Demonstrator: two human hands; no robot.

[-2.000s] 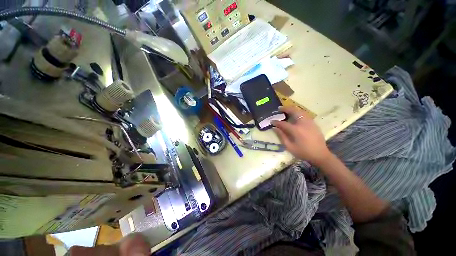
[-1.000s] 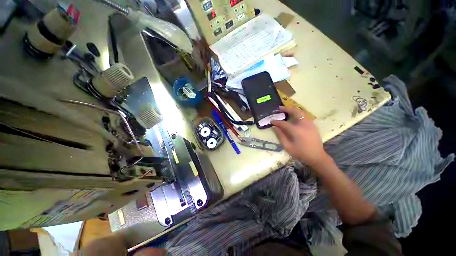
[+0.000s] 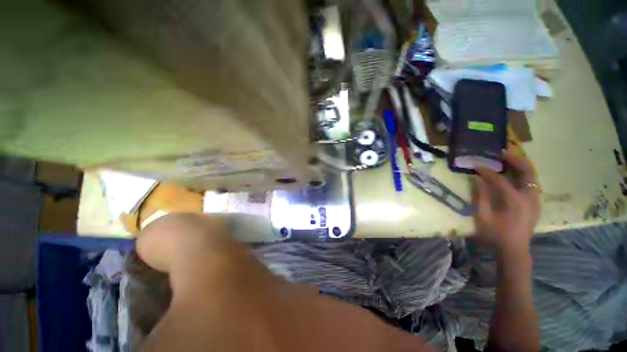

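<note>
The smartphone (image 3: 478, 120) lies on the table at the right, its dark screen showing a green-yellow patch and a pale strip at the lower end. My right hand (image 3: 507, 203) holds the phone's lower right end, thumb at its bottom edge and fingers by its right side. My left hand (image 3: 165, 240) is blurred at the left front table edge, near brown card; its fingers cannot be made out. Striped cloth (image 3: 405, 271) hangs below the table edge, partly behind my arms.
The blurred machine head (image 3: 172, 89) fills the upper left above the metal bed plate (image 3: 311, 212). Bobbins (image 3: 369, 148), a blue marker (image 3: 393, 148) and metal snips (image 3: 440, 192) lie left of the phone. Papers (image 3: 495, 31) lie behind it. A blue crate (image 3: 58, 289) stands lower left.
The view has swung left and levelled, so phone and table shift right in the picture. My left hand and forearm now show much more. My right hand stays at the phone's lower end.
</note>
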